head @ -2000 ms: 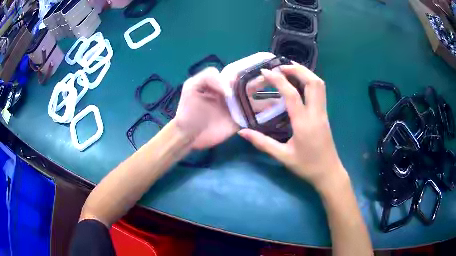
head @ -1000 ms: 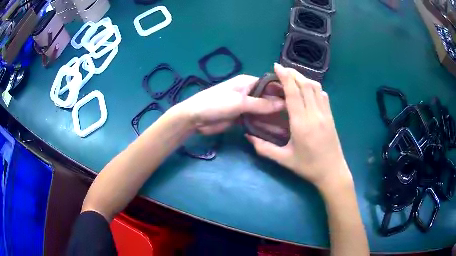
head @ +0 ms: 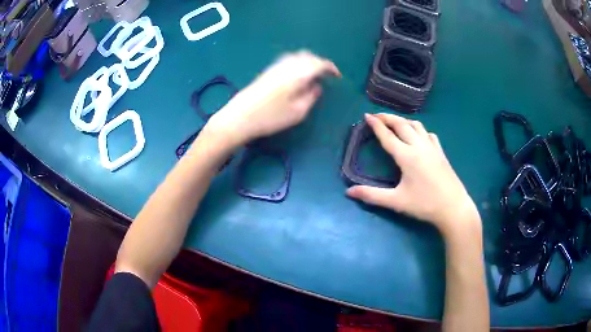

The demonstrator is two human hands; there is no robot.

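A dark grey-brown assembled frame [head: 353, 159] with a square opening is at the centre, low at the green bench top. My right hand [head: 415, 172] grips it from the right, thumb at its near edge and fingers at its far edge. My left hand [head: 278, 97] is blurred, raised over the inner plates left of centre, fingers pointing right; I see nothing in it. A thin black inner plate [head: 286, 178] with a round hole lies below my left hand. Another inner plate [head: 196, 97] lies farther left, partly covered by my forearm.
Stacks of assembled frames [head: 400, 81] run away from me right of centre. Black outer frames [head: 558, 255] lie in a tangled pile at right. White frames [head: 105, 148] lie at left. A carton is at the far right edge. A red stool [head: 175, 308] and blue bin [head: 29, 259] are below the bench edge.
The frame held between both hands has come down to the bench top, held by my right hand alone. My left hand has left it and moved up and left.
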